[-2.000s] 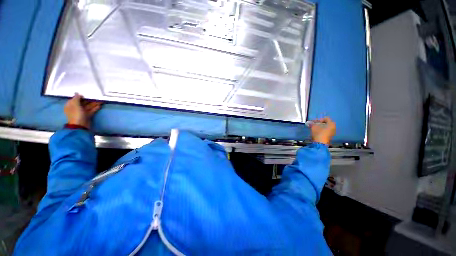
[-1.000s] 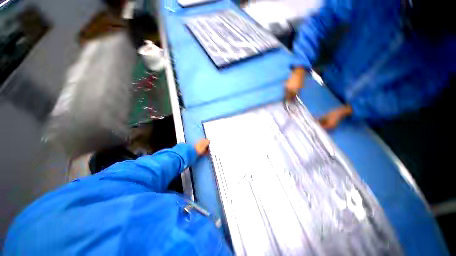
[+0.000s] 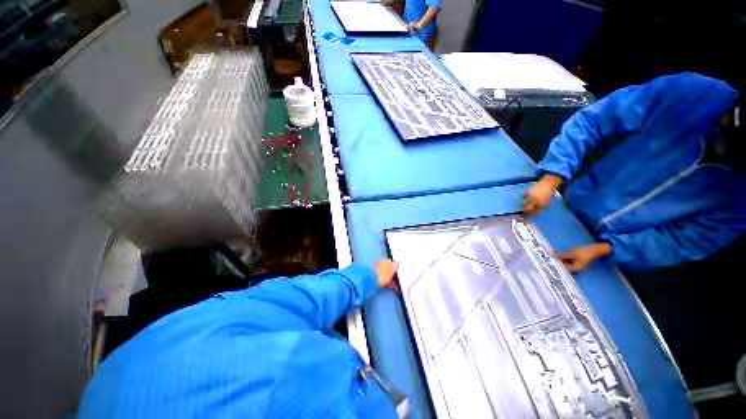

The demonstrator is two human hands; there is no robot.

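A large silver back panel [image 3: 466, 307] with a dark edge and raised ribs lies on the blue conveyor padding [image 3: 425, 176]. It runs off the bottom of the picture. My left hand [image 3: 388, 274] is at the panel's near edge, close to its far left corner, with the fingers on the edge. The hand is small, and its fingertips are partly hidden. My right hand is out of the picture.
A coworker in a blue smock [image 3: 654, 180] has both hands at the panel's opposite edge. Another panel [image 3: 421, 94] lies farther up. At left are stacked translucent trays [image 3: 196, 147] and a green mat [image 3: 274, 184] with red leads [image 3: 294, 164] and a white tub [image 3: 299, 105].
My view has swung left along the line, and my right hand has left the picture. My left hand remains at the panel's edge. The coworker has come into view.
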